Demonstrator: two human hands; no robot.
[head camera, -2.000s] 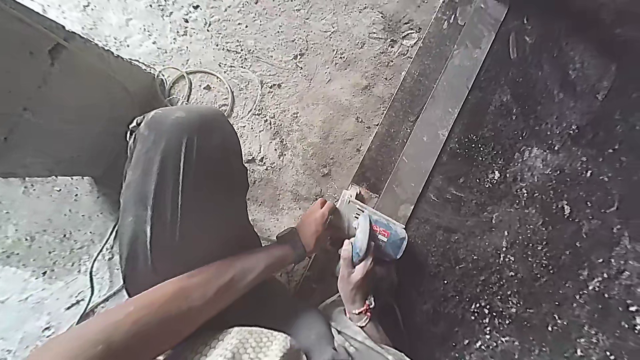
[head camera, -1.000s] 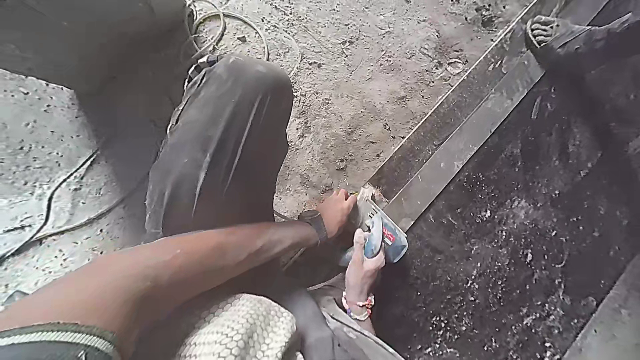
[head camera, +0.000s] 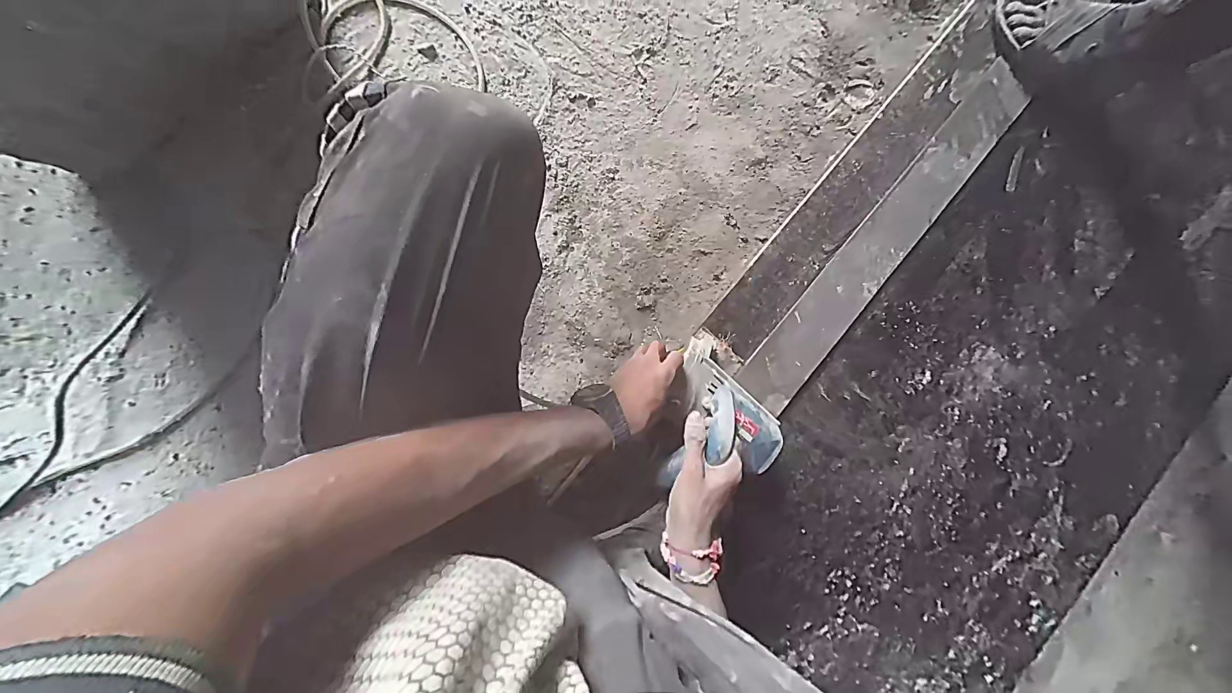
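Observation:
My right hand (head camera: 705, 481), with a beaded bracelet at its wrist, grips the handle of a blue handheld power saw (head camera: 746, 428). The saw's flat metal base lies across the near end of a dark board (head camera: 828, 221) and a narrower grey strip (head camera: 885, 231) on top of it. Beside the base, on its left, is my left hand (head camera: 647, 385), fingers curled at the board's edge; whether it holds the board or the saw cannot be told. Its wrist bears a dark watch (head camera: 602, 409). Pale splinters or dust show at the saw's front. The blade is hidden.
Another person's foot (head camera: 1025, 24) in a sandal is by the board's far end. A coiled cable (head camera: 380, 48) lies beyond my bent knee (head camera: 433, 231), and a dark cord (head camera: 72, 375) crosses the floor at left. A large dark sheet (head camera: 962, 462) spreads at right.
A person's foot, not in view two seconds ago, stands at the far end of the board. Both my hands stay at the saw. The view has shifted.

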